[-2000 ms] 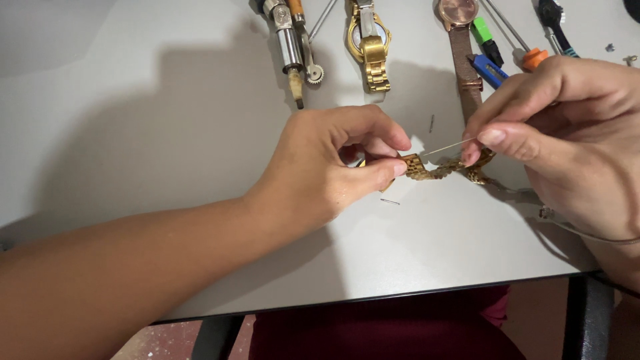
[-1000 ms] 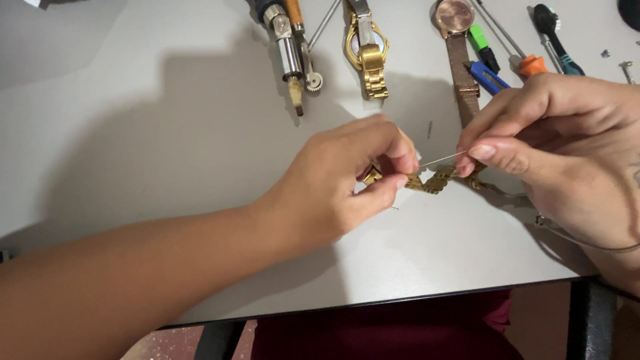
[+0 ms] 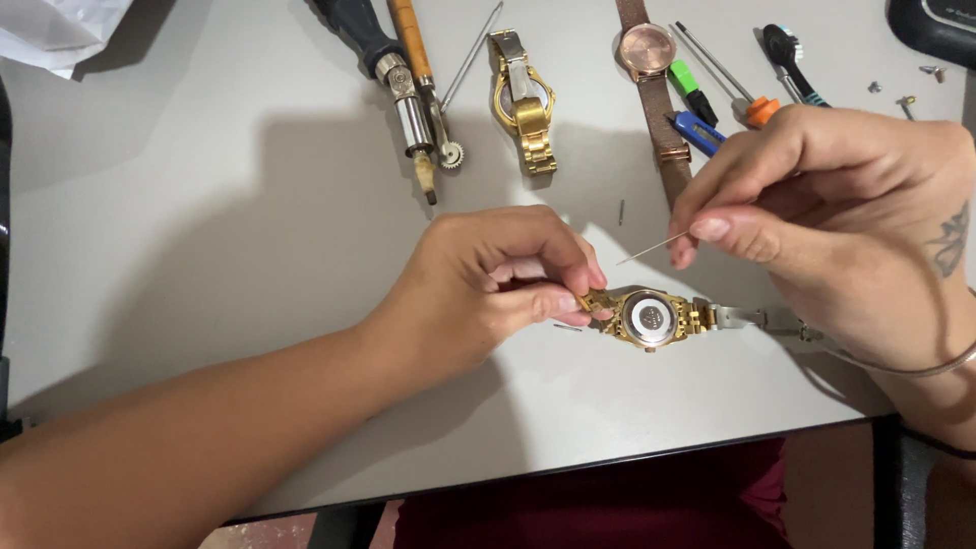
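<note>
My left hand pinches the end of a gold link bracelet between thumb and fingers. The bracelet belongs to a gold-toned wristwatch that lies on the table with its steel case back up. To the right of the case the band runs on to a silver-coloured clasp part. Above the watch, my right hand holds a thin metal pin or needle, its tip apart from the bracelet. One small spring bar lies just below my left fingertips, and another is higher up.
Across the back lie a soldering iron, an orange-handled toothed-wheel tool, a second gold watch and a rose-gold mesh watch. Beyond my right hand are a blue cutter, an orange-handled screwdriver, a toothbrush and small screws.
The watch's case back now shows beside my left fingers; earlier only bunched gold links were visible there. The pin's tip has moved away from the bracelet.
</note>
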